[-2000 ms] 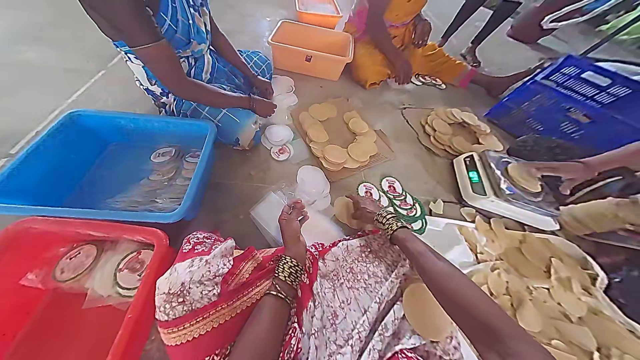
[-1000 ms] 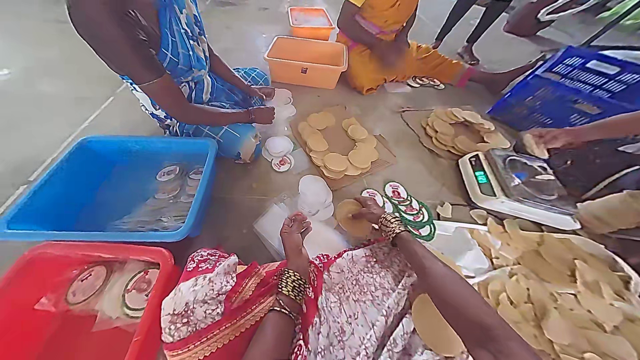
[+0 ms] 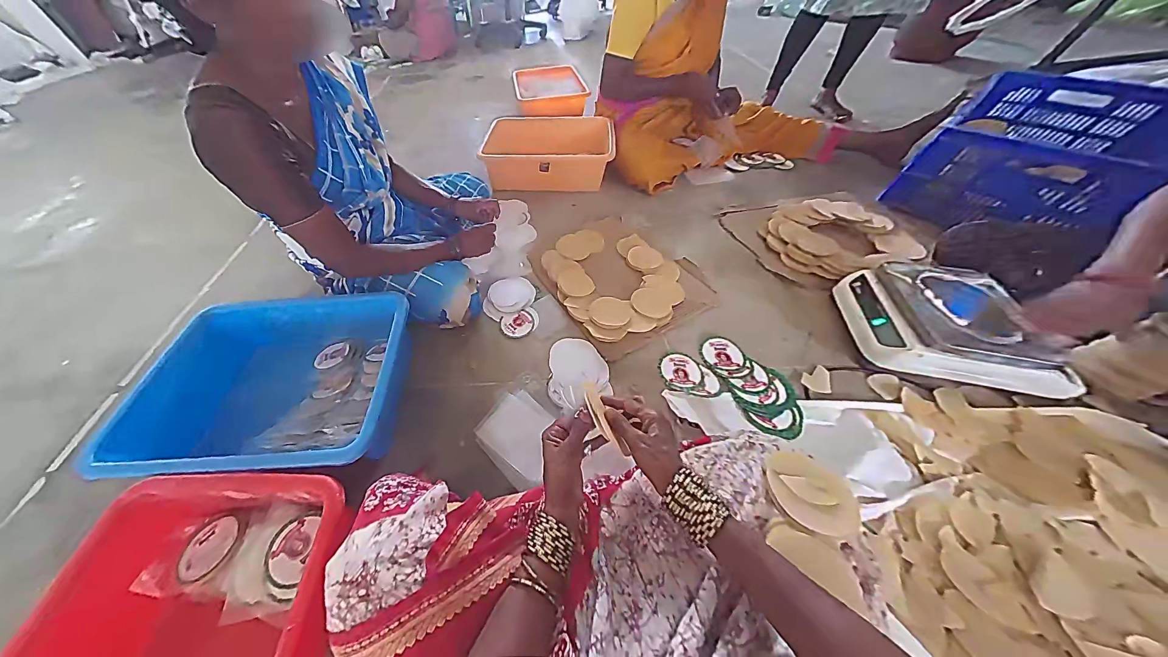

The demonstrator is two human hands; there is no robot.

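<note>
Above my lap, my right hand [image 3: 643, 438] grips a small stack of round tan discs [image 3: 602, 418], tilted on edge. My left hand [image 3: 568, 449] is at the stack's left side, its fingers closed on a clear plastic bag that is hard to make out. Just beyond my hands lie white paper rounds [image 3: 577, 361], with clear plastic bags [image 3: 520, 433] on the floor to the left. Printed round labels with green rims [image 3: 766, 392] overlap to the right of my right hand. More tan discs [image 3: 812, 493] rest on my lap.
A blue tub [image 3: 246, 456] and a red tub [image 3: 315, 484] hold packed discs at left. Loose tan discs [image 3: 1013, 538] are heaped at right, near a digital scale [image 3: 967, 365]. Disc rings lie on cardboard [image 3: 689, 297] ahead. Co-workers sit around, near orange tubs [image 3: 547, 173] and blue crates [image 3: 1031, 173].
My right hand has brought the tan discs from beside the labels to my left hand, and they are now tilted on edge. The view has tipped up somewhat.
</note>
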